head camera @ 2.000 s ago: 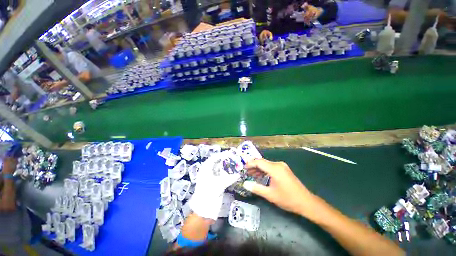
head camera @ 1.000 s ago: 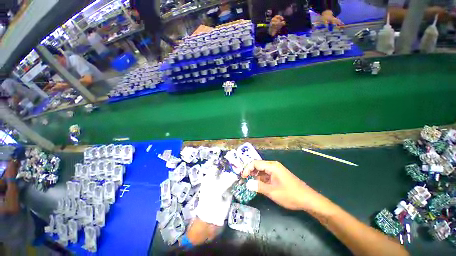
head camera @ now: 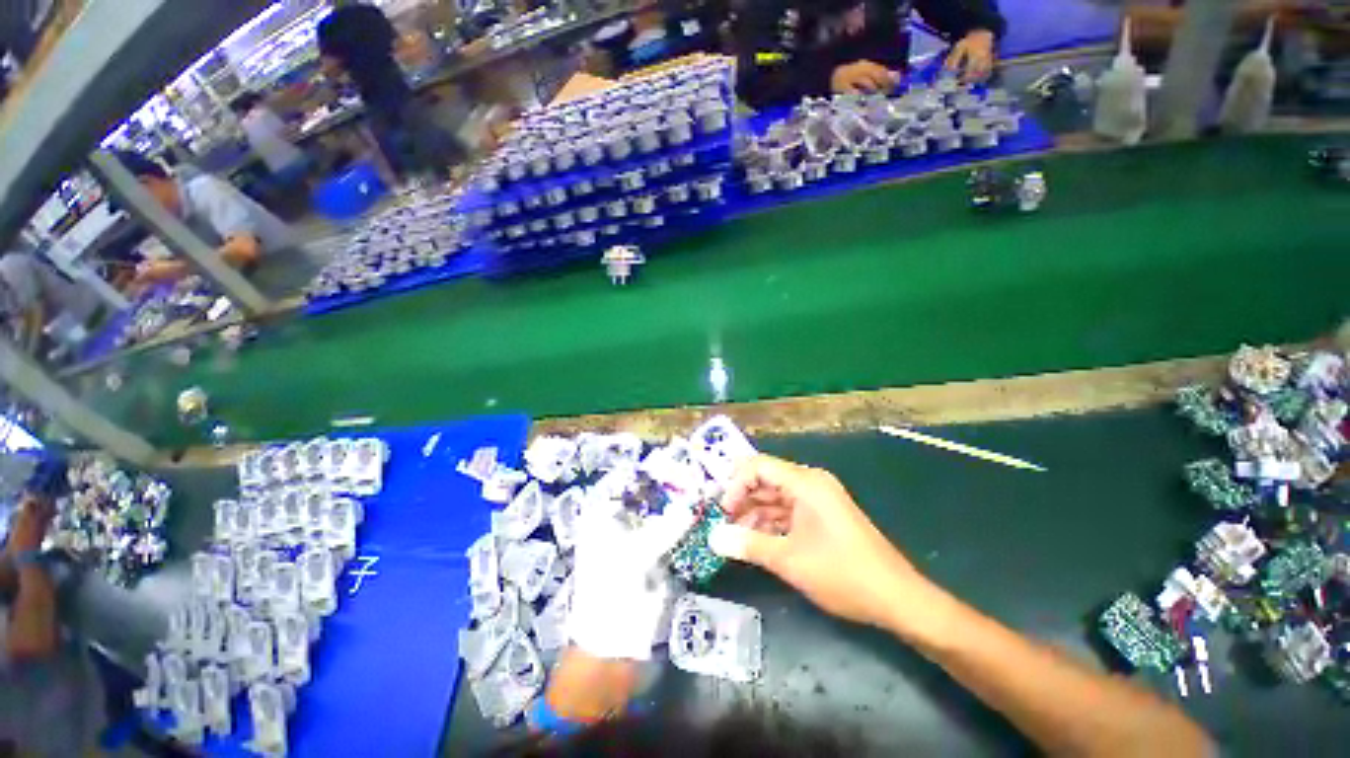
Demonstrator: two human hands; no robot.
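Note:
My left hand (head camera: 615, 570), in a white glove with a blue wristband, holds a plastic housing (head camera: 637, 496) at the right side of the housing heap (head camera: 518, 570). My bare right hand (head camera: 785, 533) is against it on the right, fingers bent, with a green circuit board (head camera: 696, 548) between the two hands. The fingertips partly hide the board and any wires. One loose white housing (head camera: 715, 637) lies flat on the dark bench just below the hands. Another housing (head camera: 720, 444) stands just above them.
A blue sheet (head camera: 400, 592) with rows of housings lies at left. A pile of circuit-board assemblies (head camera: 1288, 518) lies at right. A pale thin stick (head camera: 962, 447) lies near the tan edge strip (head camera: 844, 415). Beyond runs the green belt (head camera: 888, 296) with spaced units; other people work past stacked trays (head camera: 607, 163).
The gloved hand has turned and the green board now shows lower between the hands. The right hand stays close by. Belt units have moved left. The view has shifted slightly.

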